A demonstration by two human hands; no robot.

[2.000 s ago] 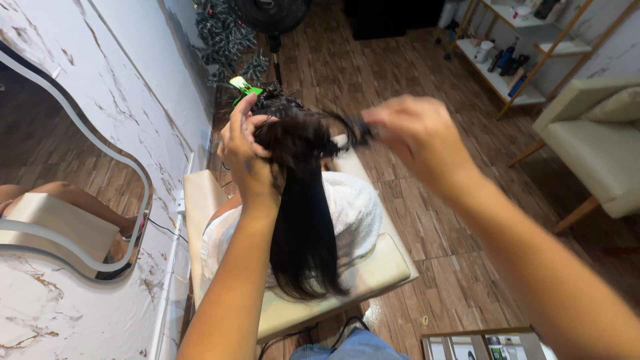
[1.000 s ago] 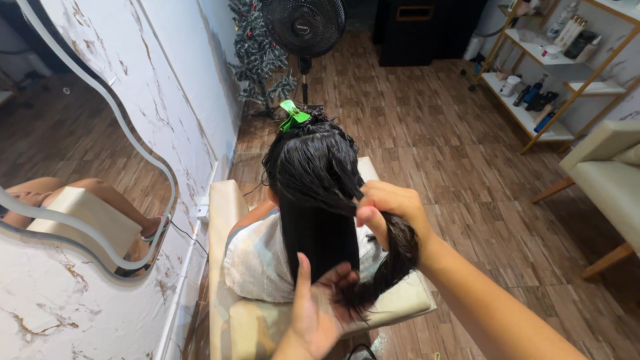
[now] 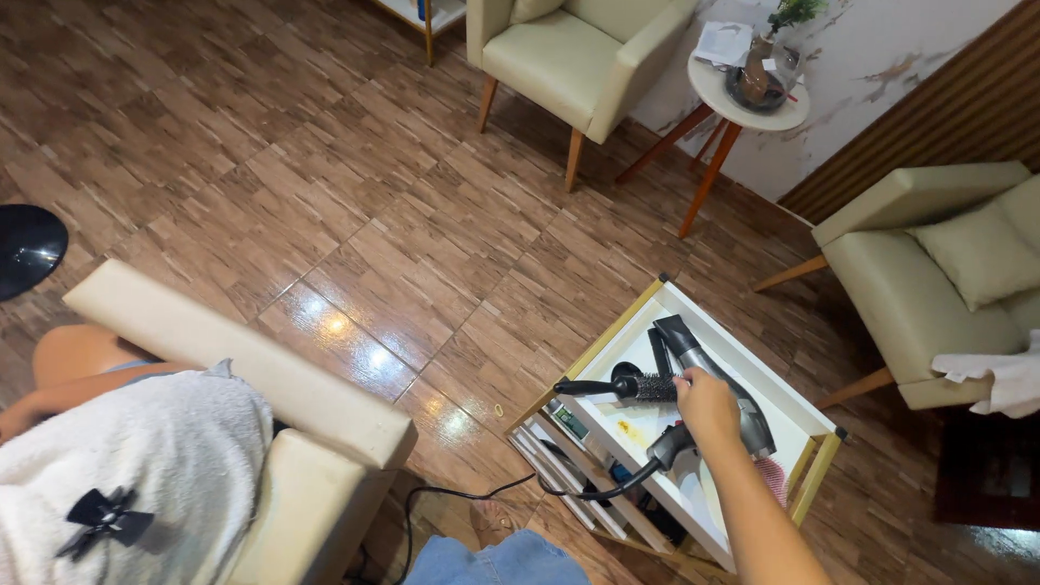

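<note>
My right hand (image 3: 708,406) reaches into the white top tray of a trolley (image 3: 743,349), its fingers at the bristle end of a round hair brush (image 3: 654,387); whether they grip it cannot be told. A grey and black hair dryer (image 3: 751,414) lies beside and partly behind the hand, its cord hanging over the tray's edge. A dark flat tool (image 3: 660,351) lies near the nozzle. My left hand is out of view. At the lower left sits a person with a white towel (image 3: 154,455) over the shoulders and a black hair clip (image 3: 108,518) on it.
The person's cream chair (image 3: 244,349) stands at the left, with a black cord (image 3: 455,492) running toward the trolley. Cream armchairs (image 3: 561,65) and a round side table (image 3: 764,118) with a glass vase stand beyond. A black round base (image 3: 28,250) is at the far left.
The view has swung far right, from the person's hair to the trolley. The right hand, which held a lock of dark hair, is now at the brush. The left hand has left the view.
</note>
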